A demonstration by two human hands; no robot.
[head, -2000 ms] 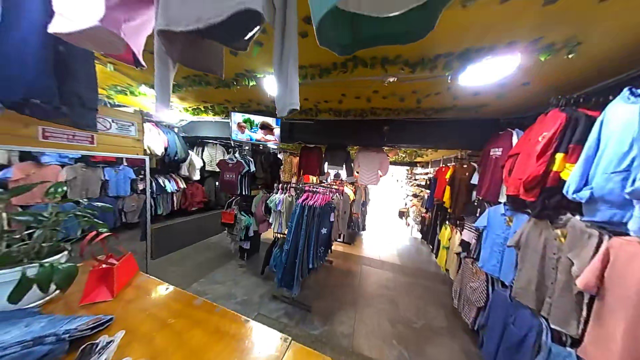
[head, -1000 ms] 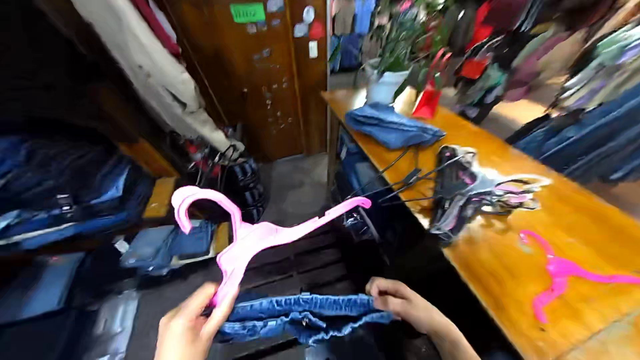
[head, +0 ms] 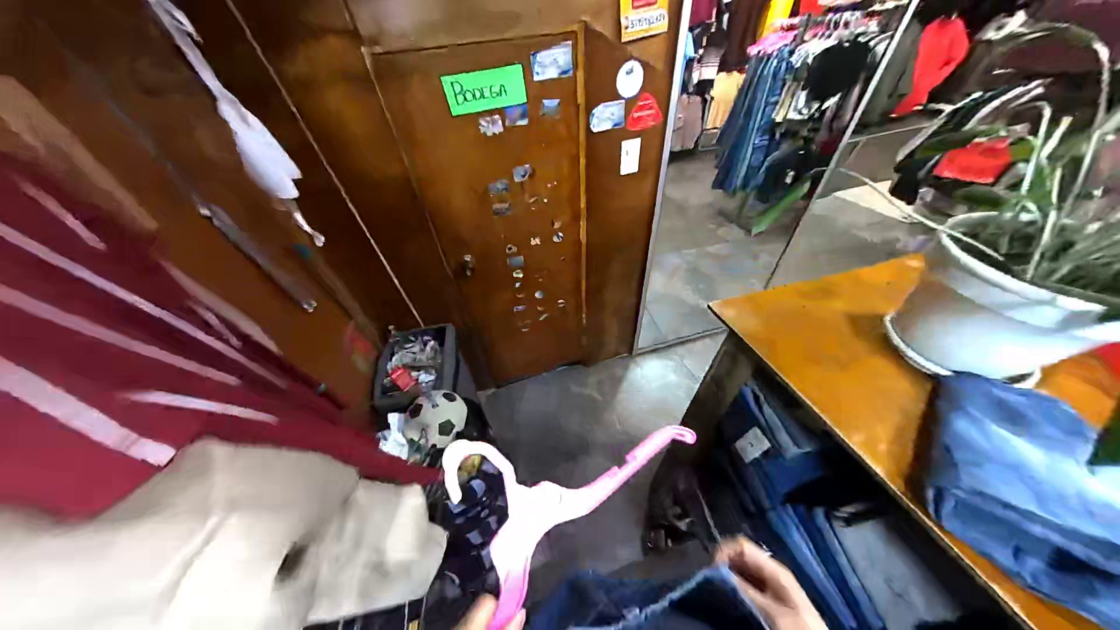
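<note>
My left hand point(head: 492, 612), cut by the bottom edge, grips one arm of a pink plastic hanger point(head: 542, 506), whose hook points up and to the left. The hanger's other arm reaches up to the right with nothing on it. Beside it, my right hand point(head: 766, 582) pinches the waist edge of a blue denim garment point(head: 652, 604). Most of that garment lies below the view. Whether my left hand also touches the denim cannot be told.
A wooden counter point(head: 801, 350) at the right bears a potted plant point(head: 989, 306) and folded jeans point(head: 1019, 490); more jeans point(head: 787, 499) lie beneath. Beige trousers point(head: 236, 542) hang at the left. Beyond are a bin point(head: 448, 350), a soccer ball point(head: 436, 418), a wooden door point(head: 490, 219) and a mirror point(head: 709, 236).
The view has swung toward the door and plant. Both hands, with the hanger and denim waistband, now sit lower in the picture; a second ago more of the waistband showed between them.
</note>
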